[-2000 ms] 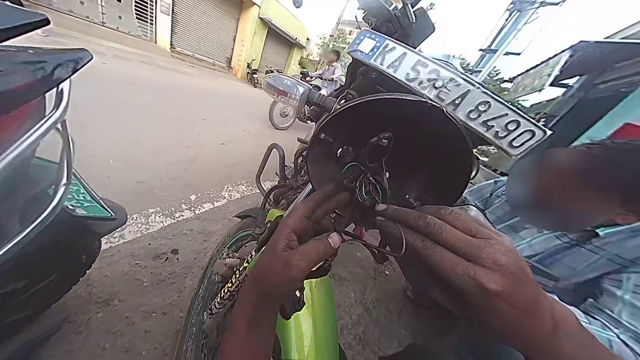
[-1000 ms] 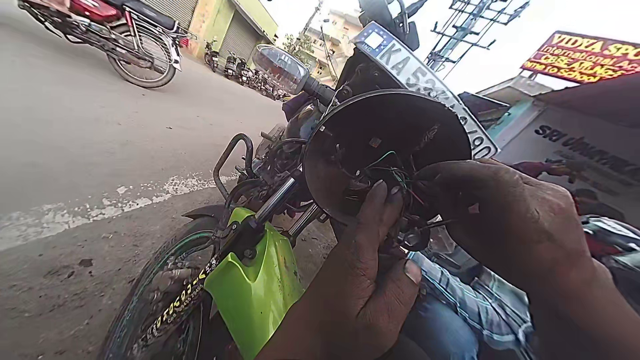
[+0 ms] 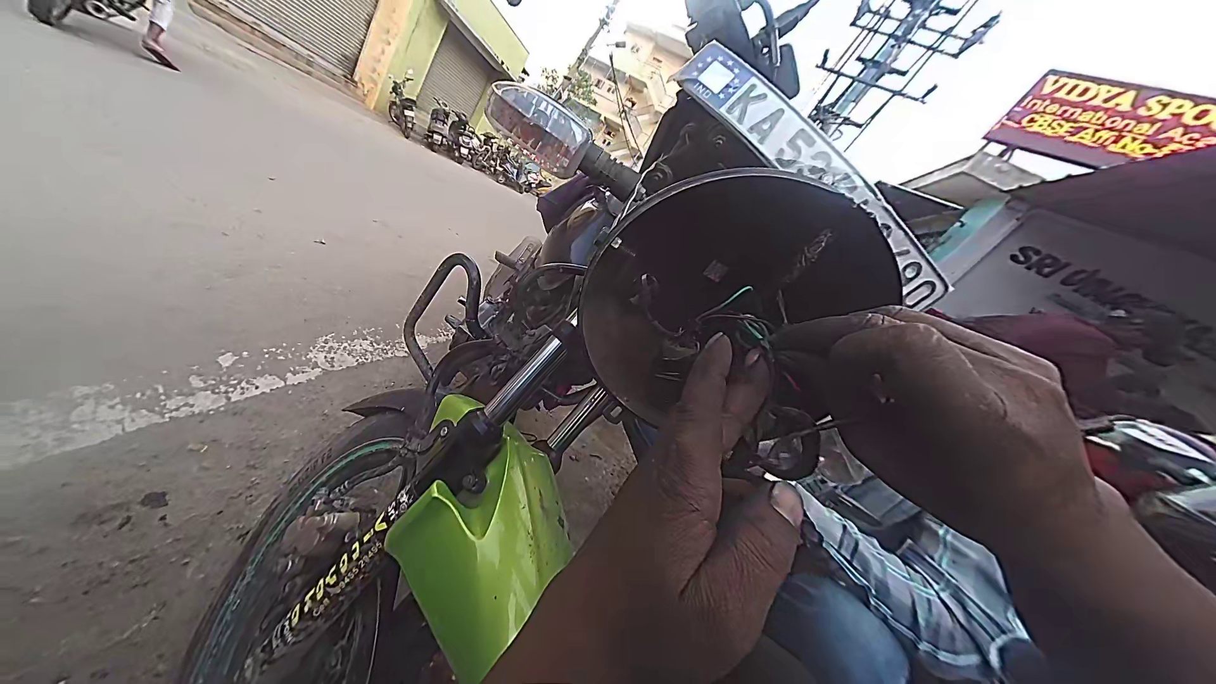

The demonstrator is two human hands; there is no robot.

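Observation:
A round black headlight shell (image 3: 741,228) of a motorcycle faces me, without a lamp in its mouth. Thin wires (image 3: 746,328), some green and some dark, come out at its lower part. My left hand (image 3: 703,513) pinches the wire bundle from below, thumb and fingers at the shell's lower rim. From the right, my right hand (image 3: 940,408) grips wires between thumb and fingers close to my left fingertips; the exact wires are hidden. A number plate (image 3: 807,161) stands tilted above the shell. Below left are the fork tube (image 3: 527,380) and the bright green front fender (image 3: 484,551).
A clear-lensed turn signal (image 3: 541,128) sticks out left of the shell. The front wheel (image 3: 285,560) and a bent metal guard bar (image 3: 442,294) are at lower left. A person in a checked garment (image 3: 912,570) is close behind my hands. Parked motorcycles (image 3: 465,142) line the far roadside.
The view has shifted, showing more of the fender and signboard. Both hands stay at the wires in the shell. The red motorcycle on the road one second ago has moved out of view.

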